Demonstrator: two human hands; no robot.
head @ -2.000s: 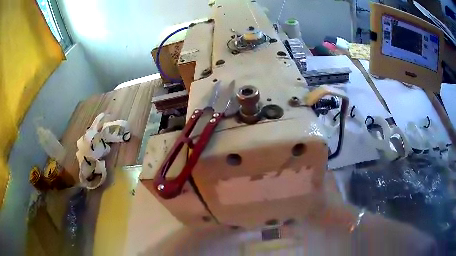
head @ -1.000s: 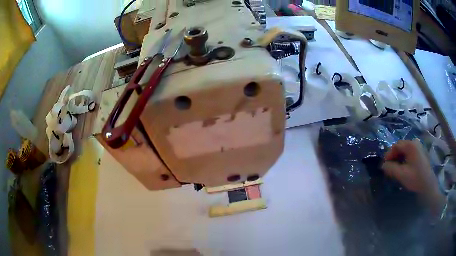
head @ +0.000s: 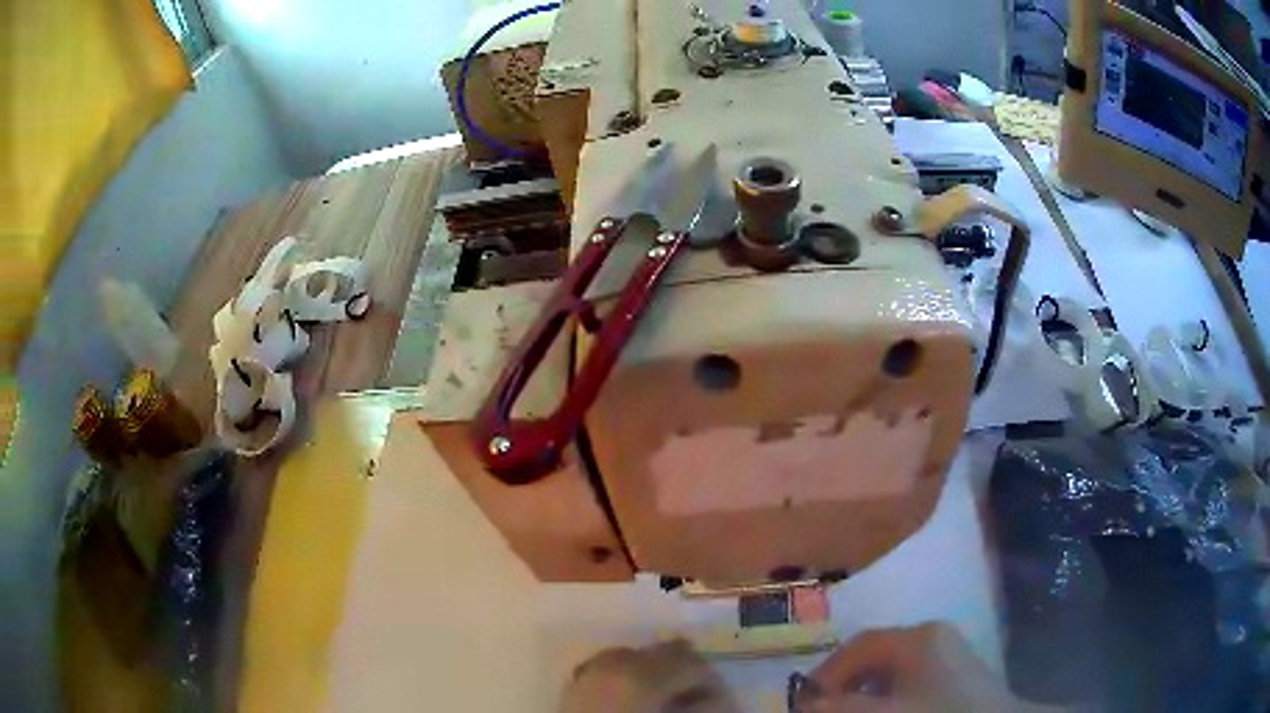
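The cream sewing machine head (head: 794, 460) stands in the centre. The small pale clamp frame (head: 766, 637), with a dark and reddish middle, shows below it. My left hand (head: 652, 678) is at the bottom edge, blurred and cut off, just in front of the clamp. My right hand (head: 898, 671) is beside it at the bottom edge, with a small black piece (head: 795, 690) at its fingertips. What my left hand holds, if anything, cannot be seen.
Red-handled snips (head: 582, 327) lie on the machine head. White bands (head: 258, 341) lie in a heap at left, and more white bands (head: 1114, 369) at right. A clear bag of dark pieces (head: 1128, 557) lies at right front. The control panel (head: 1163, 119) stands at right rear.
My right hand has moved from the bag at right to the front of the clamp, with a black piece. My left hand has come into view. The camera view has shifted.
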